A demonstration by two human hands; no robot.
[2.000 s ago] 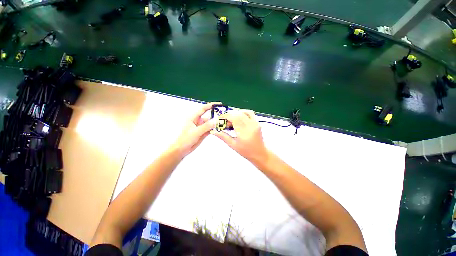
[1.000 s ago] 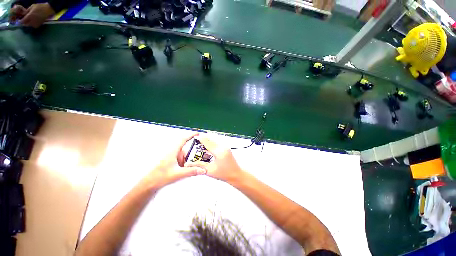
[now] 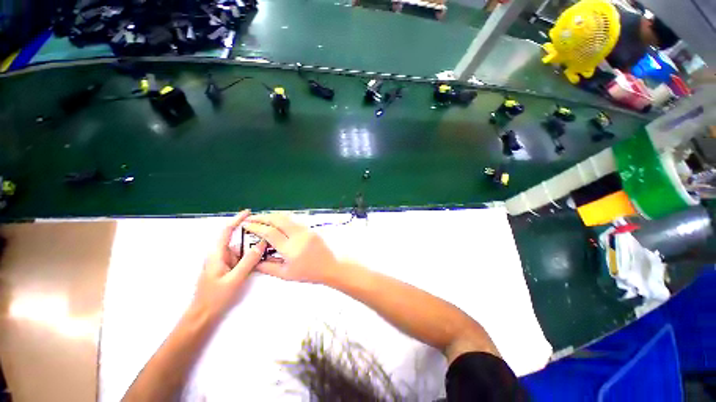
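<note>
My left hand and my right hand meet over the white paper, close to the belt's edge. Between them they hold a small circuit board with a dark edge and pale parts. Fingers cover much of it, and I cannot tell whether a housing is around it. A thin black output cord runs from beside my right hand to a small dark bundle at the belt's edge.
The green conveyor belt carries several boards with cords. Tan cardboard lies at the left. A dark heap is beyond the belt. A yellow fan, green tape roll and blue bin are at the right.
The view has swung right, so the scene has shifted left. The dark housings at the left have nearly left the picture, and the blue bin has come into view. Both hands still hold the board.
</note>
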